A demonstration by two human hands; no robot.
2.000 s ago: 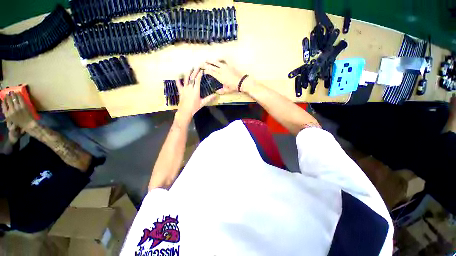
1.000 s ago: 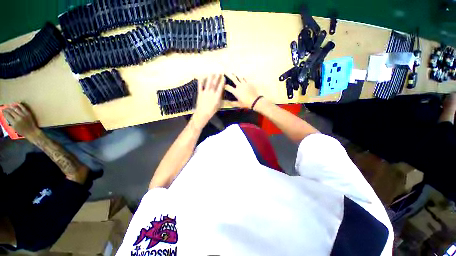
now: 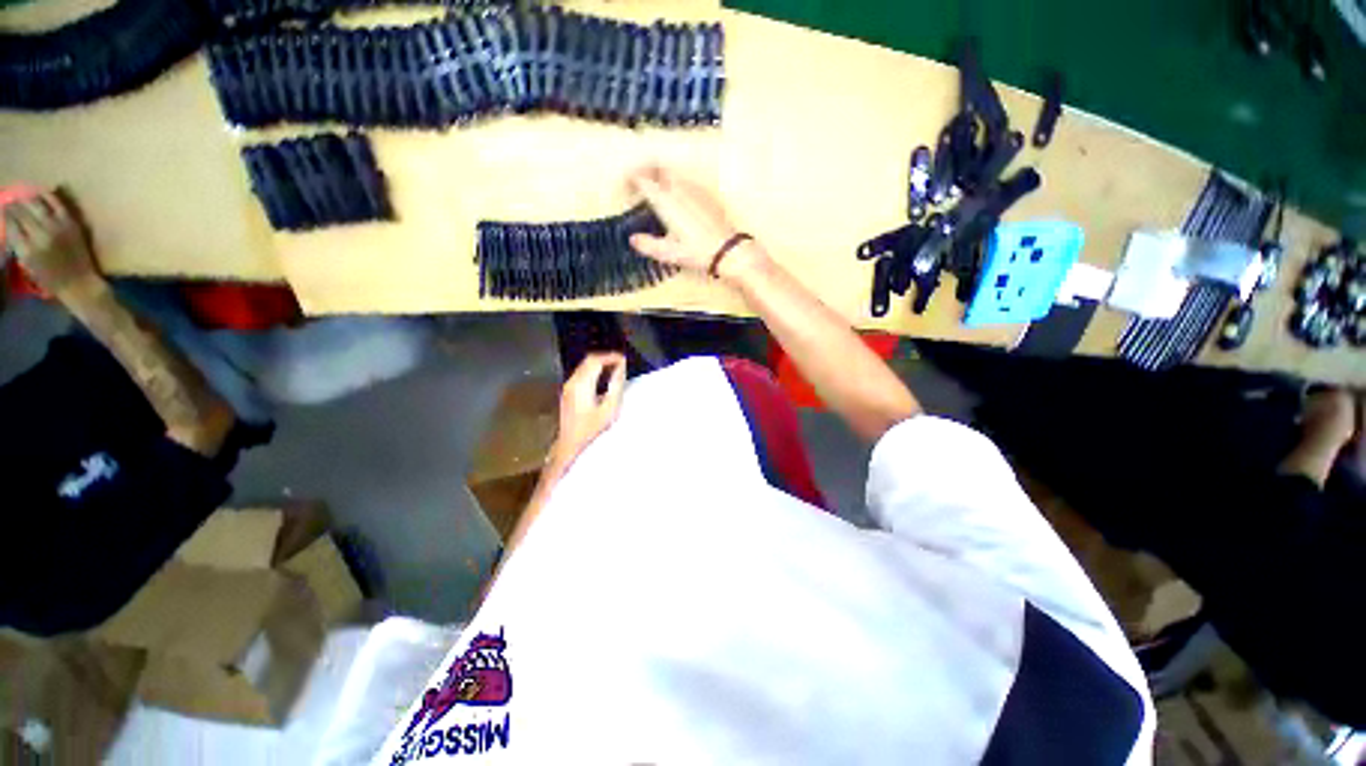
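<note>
A short curved row of narrow black moulded parts (image 3: pixel 562 258) lies near the bench's front edge. My right hand (image 3: pixel 682 225) is at the row's right end, thumb and fingers apart, partly covering the last parts. My left hand (image 3: pixel 590 392) is off the bench, low in front of my body, with its fingers curled; whether it holds anything cannot be told. A loose pile of black parts (image 3: pixel 959 195) lies to the right, beside a light-blue fixture (image 3: pixel 1023 273).
Long black rows (image 3: pixel 465 72) lie at the back, a shorter row (image 3: pixel 318 180) at the left. White papers (image 3: pixel 1146 270) and dark strips (image 3: pixel 1176 329) lie at the right. A neighbour's hand (image 3: pixel 50 240) is at the left; another person's arm shows at the right. Cardboard boxes (image 3: pixel 225 614) stand below.
My left hand has left the row and moved down off the bench edge. My right hand has shifted to the row's right end. The row now shows longer and uncovered.
</note>
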